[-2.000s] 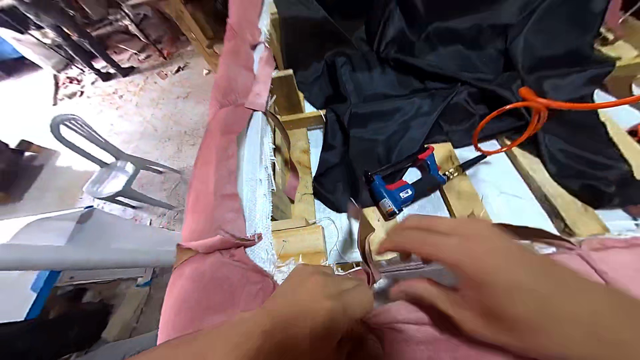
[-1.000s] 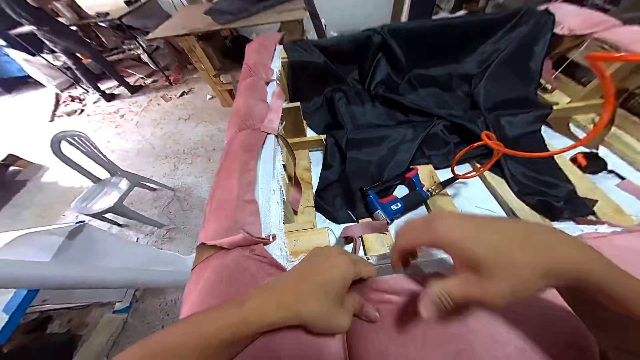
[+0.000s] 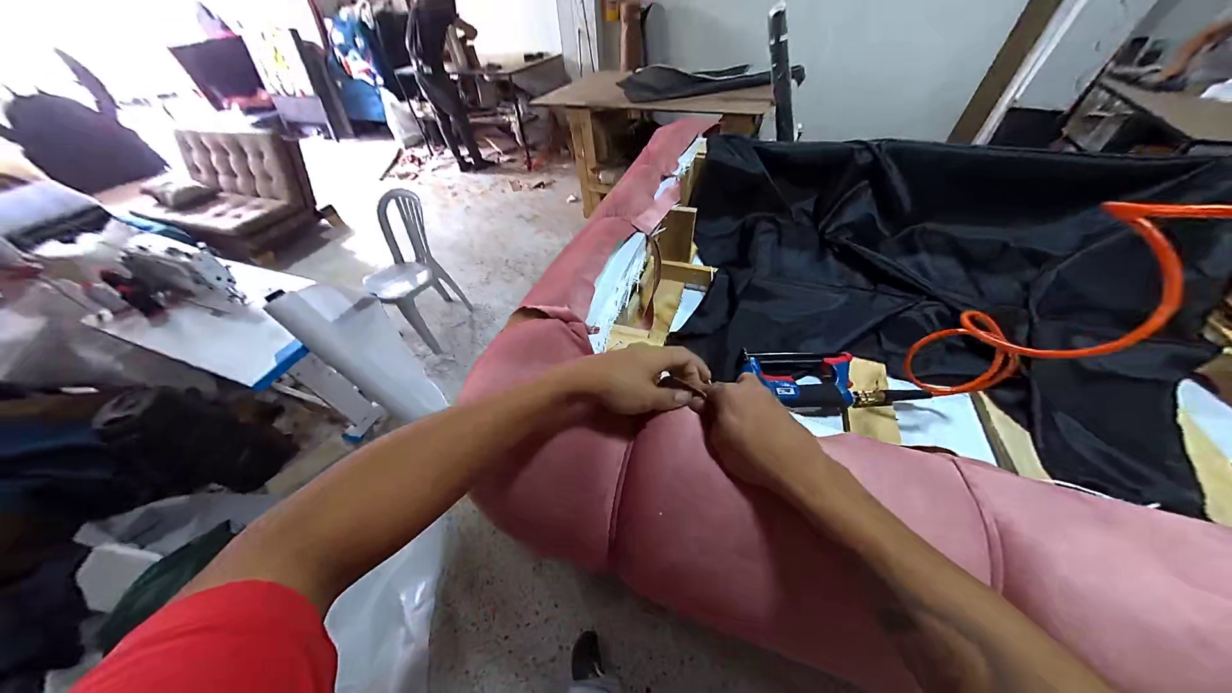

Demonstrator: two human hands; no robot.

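Pink upholstery fabric point(image 3: 712, 520) covers the padded edge of a wooden furniture frame point(image 3: 681, 231). At that edge, near the corner, my left hand point(image 3: 645, 378) pinches a thin brownish strip point(image 3: 685, 387) between its fingers. My right hand point(image 3: 756, 419) meets it from the right, its fingertips at the same strip and partly hidden. Just beyond my right hand lies a blue and red pneumatic staple gun point(image 3: 799, 380), joined to an orange coiled air hose point(image 3: 1068, 348). Black cloth point(image 3: 895, 241) is spread over the frame behind it.
A grey plastic chair point(image 3: 409, 265) stands on the floor to the left. Nearer are a white table point(image 3: 221, 332) with a sewing machine and a roll of pale sheeting point(image 3: 356, 337). A wooden table point(image 3: 664, 91) stands behind the frame, and a person point(image 3: 438, 77) is at the back.
My hands have come together at the padded edge; one second ago they were apart, the right one raised and blurred. The view has swung up and left.
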